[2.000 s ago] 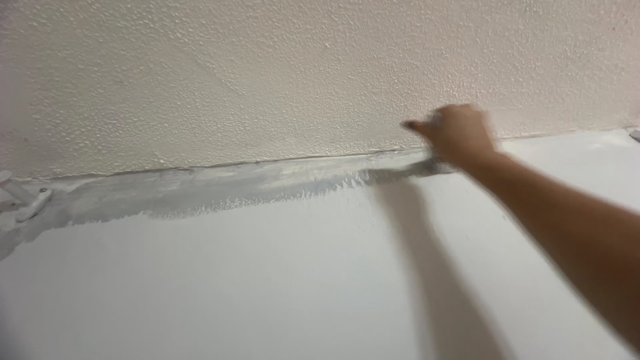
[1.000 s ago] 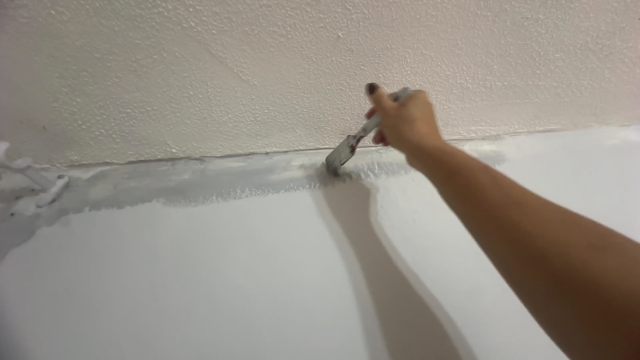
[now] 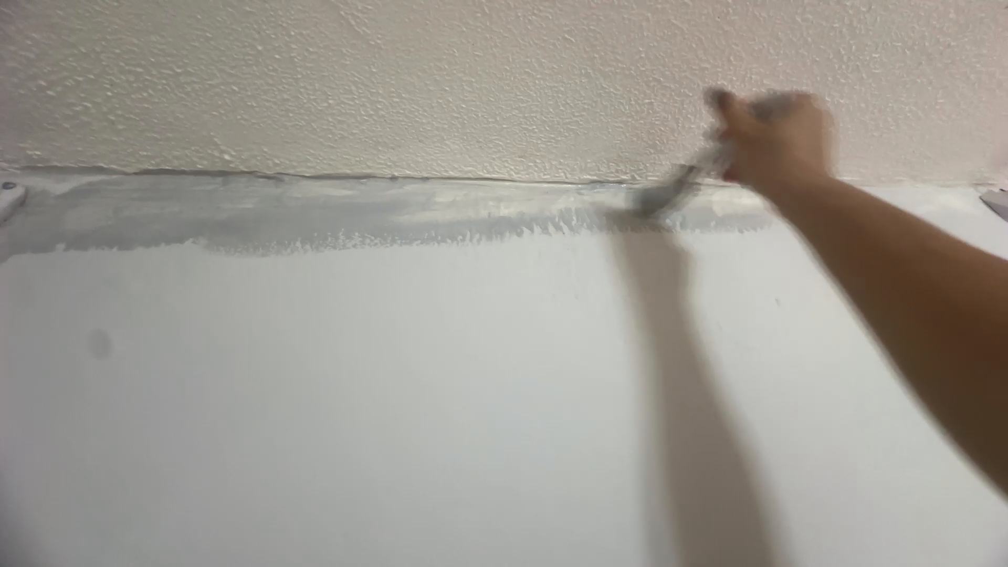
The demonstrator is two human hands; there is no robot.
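My right hand, blurred by motion, is closed around the handle of a paintbrush. The brush slants down to the left, and its bristles meet the top of the white wall just under the textured ceiling. A band of grey paint with a ragged lower edge runs along the wall's top, on both sides of the brush. Lighter streaks show within the band near the ceiling line. My left hand is not in view.
A white fitting juts in at the left edge, and part of a greyish object shows at the right edge. The shadow of my arm falls down the wall. A faint round grey spot marks the wall at the left.
Between the two earlier frames my right hand moved left along the ceiling line with the brush; since then it has moved back to the right. The view has shifted somewhat.
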